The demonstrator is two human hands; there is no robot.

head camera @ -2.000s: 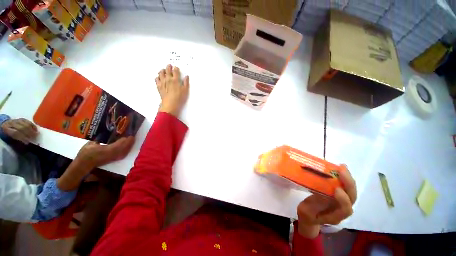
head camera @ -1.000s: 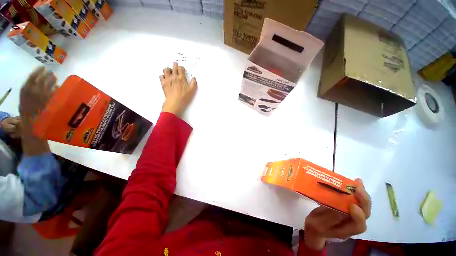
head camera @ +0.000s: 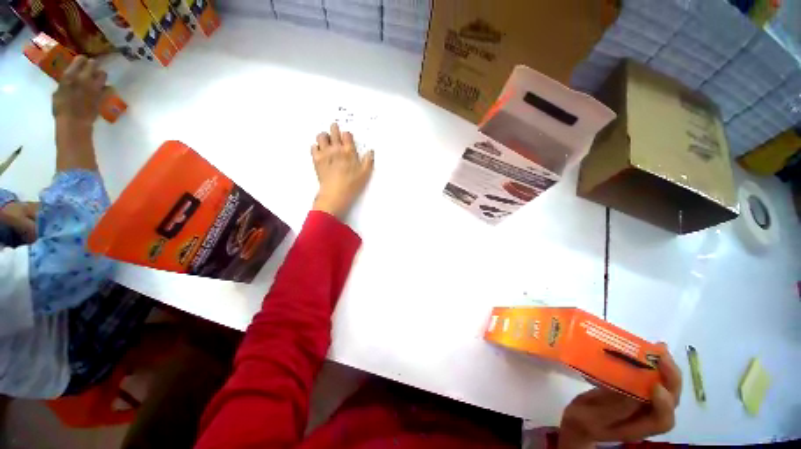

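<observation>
My right hand (head camera: pixel 628 408) holds the slotted end of a closed orange retail box (head camera: pixel 571 342) at the table's front edge, lower right. The box's orange-yellow narrow side faces left. My left hand (head camera: pixel 342 168) lies on the white tabletop with its fingers spread, holding nothing, just below faint dark markings (head camera: pixel 343 114). An open retail box (head camera: pixel 505 175) stands upright beyond, between my hands, its slotted flap raised. A large orange and black retail box (head camera: pixel 198 219) stands to the left of my left sleeve.
A brown carton (head camera: pixel 492 57) stands at the back; another brown carton (head camera: pixel 672 131) opens toward me at right. A tape roll (head camera: pixel 757 212), yellow-green strip (head camera: pixel 696 374) and yellow paper (head camera: pixel 754 386) lie right. At left, a person's hand (head camera: pixel 81 92) grips a small orange box (head camera: pixel 53 60).
The view has shifted, so things sit further right or lower. The other person's hand has moved from the large orange box to a small box at upper left. My hands keep their poses.
</observation>
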